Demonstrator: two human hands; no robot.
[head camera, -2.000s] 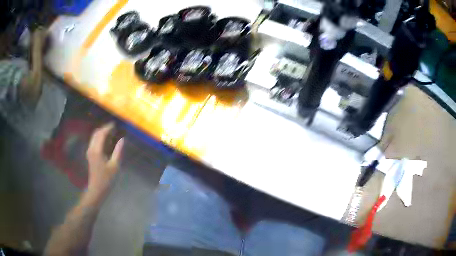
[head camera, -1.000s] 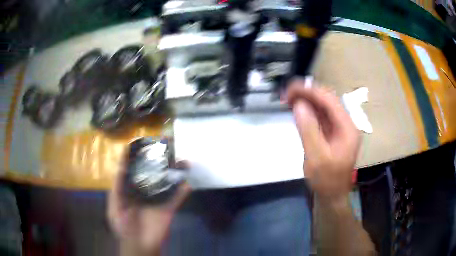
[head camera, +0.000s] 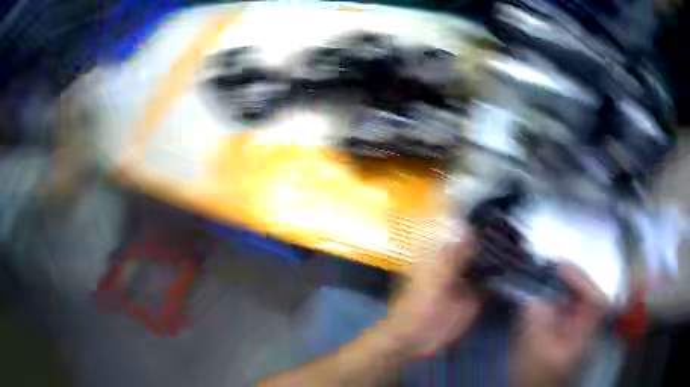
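The frame is strongly blurred. A dark housing (head camera: 508,246) with paler parts is held above the front edge of the bench, right of the middle. My left hand (head camera: 439,298) grips its left side. My right hand (head camera: 564,314) is at its lower right, with fingers against or very near it; the blur hides the exact contact. The details inside the housing cannot be made out.
Dark waiting assemblies (head camera: 408,91) cluster at the back middle of the bench. Shiny orange tape (head camera: 303,196) covers the front left. Blurred fixtures (head camera: 560,113) stand at the back right. A red looped thing (head camera: 151,291) is below the bench. Part of a person (head camera: 68,143) shows at left.
The view has swung left, so the bench appears further right. My right hand has come from near the hanging drivers to the housing, which my left hand still holds.
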